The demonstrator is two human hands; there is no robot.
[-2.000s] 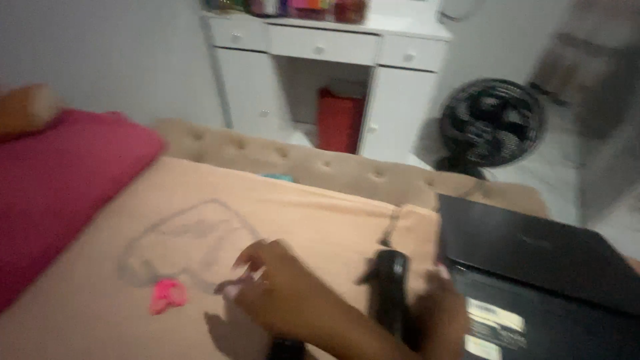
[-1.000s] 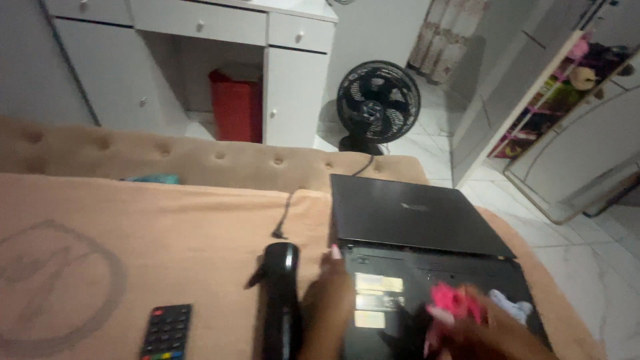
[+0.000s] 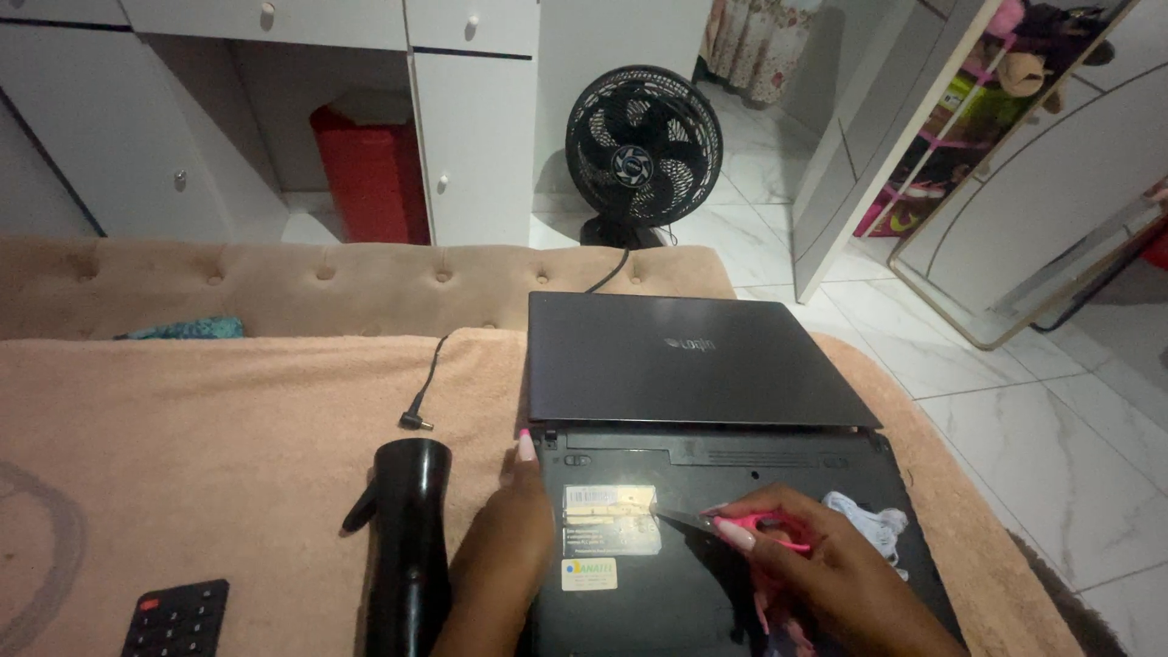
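A black laptop (image 3: 693, 365) lies opened flat with its underside up, labels (image 3: 610, 520) stuck on its base. My right hand (image 3: 812, 557) holds small scissors with pink handles (image 3: 776, 529), their blades pointing left at the labels' right edge. The thumb of my left hand (image 3: 511, 538) rests at the base's left edge near the hinge; its other fingers are hidden. A crumpled white cloth or thread (image 3: 869, 525) lies on the base, right of my right hand. Some pink material (image 3: 776, 611) shows beneath that hand. Left of my left hand lies a black hair dryer (image 3: 411, 547).
On the peach blanket (image 3: 274, 456) are a black remote control (image 3: 178, 620) and a cable plug (image 3: 415, 420). Beyond the tufted beige bed edge (image 3: 365, 287) stand a black fan (image 3: 643, 151), a red bin (image 3: 374, 173) and a white desk (image 3: 474, 137). A mirror (image 3: 1031, 210) stands at right.
My right hand has moved from the blanket to the laptop's underside. The scissors now show clearly, pointing at the labels. The view has swung to the right.
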